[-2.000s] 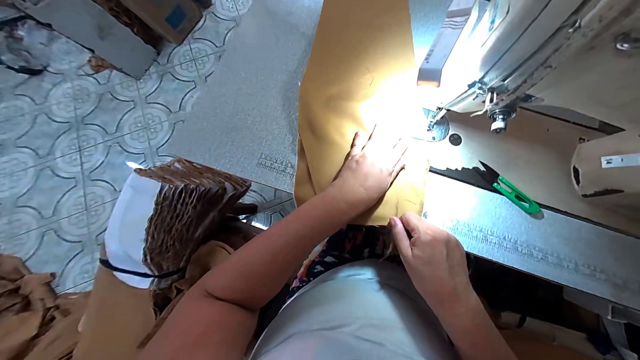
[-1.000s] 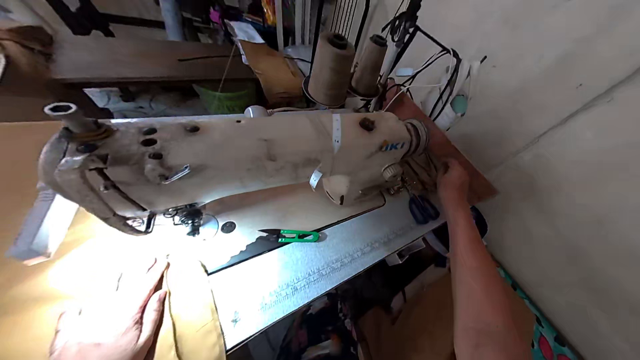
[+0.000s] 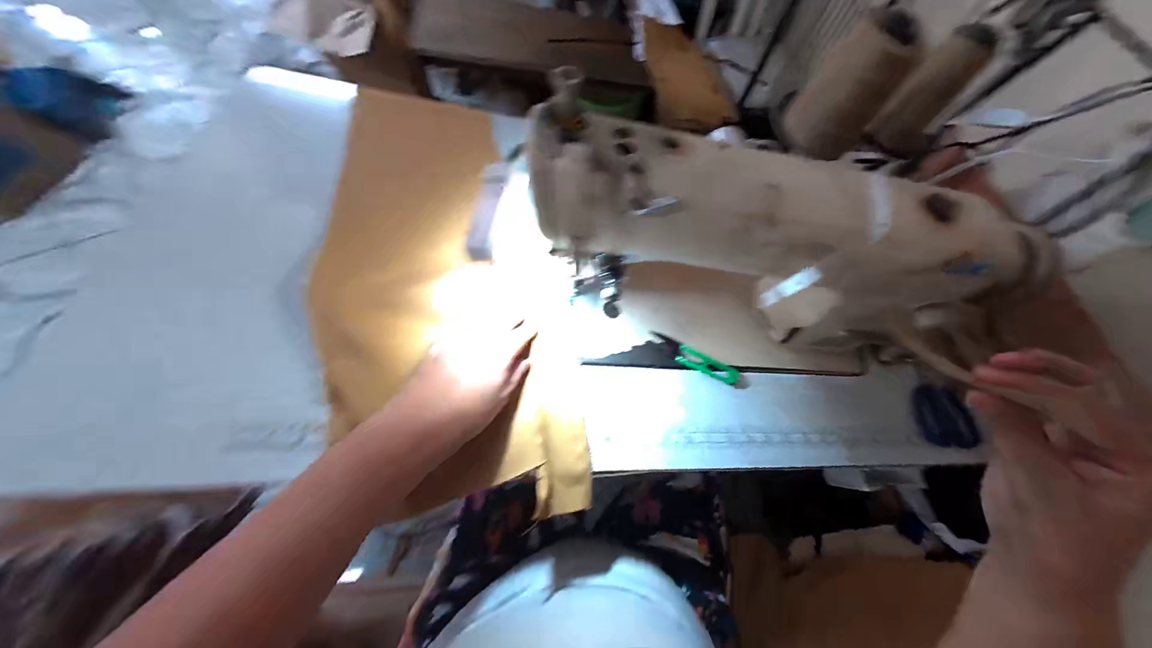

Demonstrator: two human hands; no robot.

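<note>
My left hand (image 3: pixel 477 360) lies on a tan cloth piece (image 3: pixel 387 234), just left of the presser foot of an industrial sewing machine (image 3: pixel 720 198). Glare from the machine's lamp washes out part of that hand and the cloth by the needle. A narrower folded strip of the cloth hangs over the table's front edge. My right hand (image 3: pixel 1053 423) is raised at the machine's right end, its fingertips by the belt or handwheel area; blur hides whether it grips anything. Green-handled thread snips (image 3: pixel 708 364) lie on the bed right of the needle.
Dark blue scissors (image 3: pixel 945 416) lie near the table's right end, close to my right hand. Two large thread cones (image 3: pixel 850 85) stand behind the machine. The grey sewing table (image 3: pixel 225 360) extends left. Bundled brown cloth (image 3: pixel 117 558) is at the lower left.
My right hand has gone from the cloth's near edge to the machine's right end and is now lower there than a second ago. My left hand stays on the cloth. The view has swung widely.
</note>
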